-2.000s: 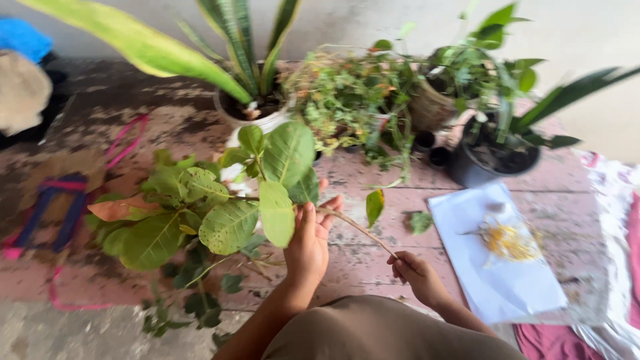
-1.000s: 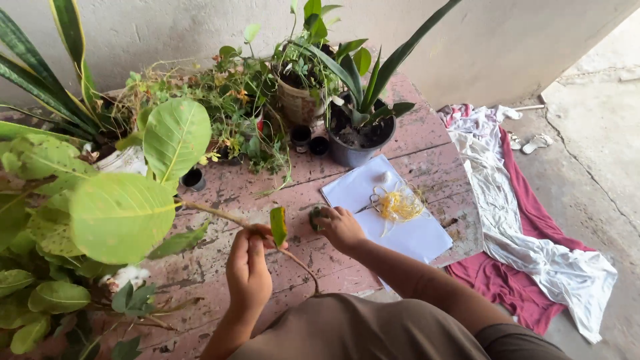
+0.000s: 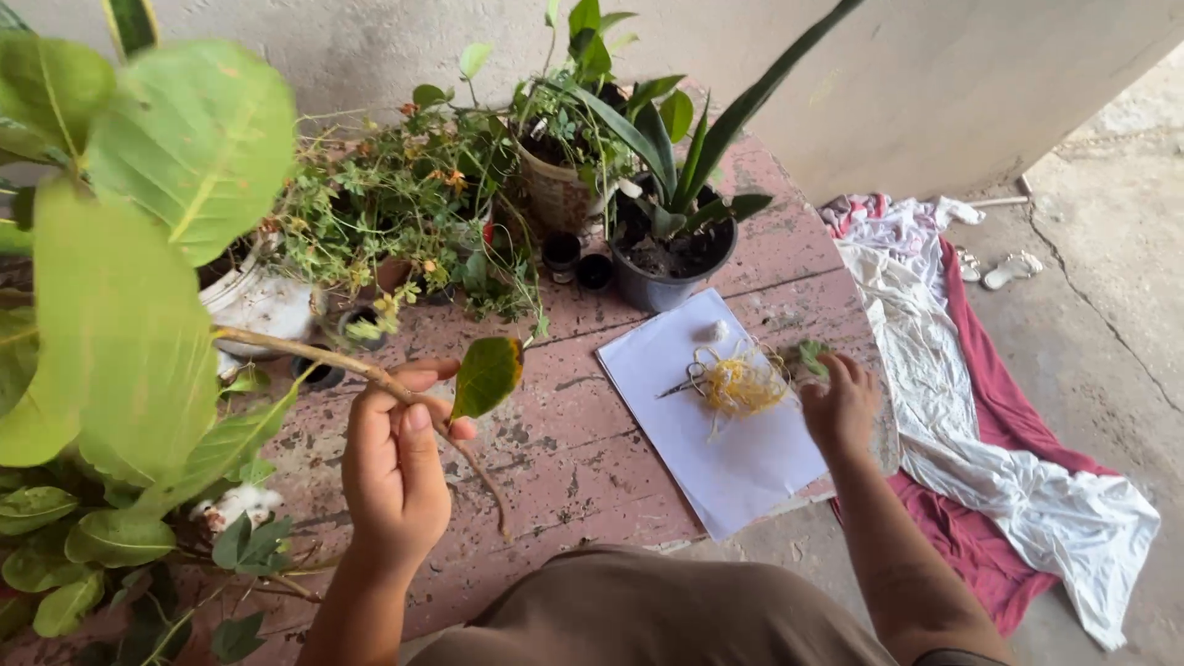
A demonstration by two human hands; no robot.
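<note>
My left hand is closed around a brown woody branch that carries large green leaves at the left. A small green leaf with a yellow and brown edge hangs from the branch beside my fingers. At the right, my right hand is at a small green leaf near the table's edge; whether its fingers grip the leaf is unclear. Just left of that hand, a tangle of yellow string, a pair of scissors and a small white ball lie on white paper.
Potted plants line the back of the worn pink wooden table, among them a grey pot and small black pots. A cotton boll sits among leaves at the left. White and maroon cloths lie beyond the table's right edge.
My right hand has left the branch and moved right, past the paper. A small green leaf that lay left of the paper is now at its right side. My left hand still holds the branch.
</note>
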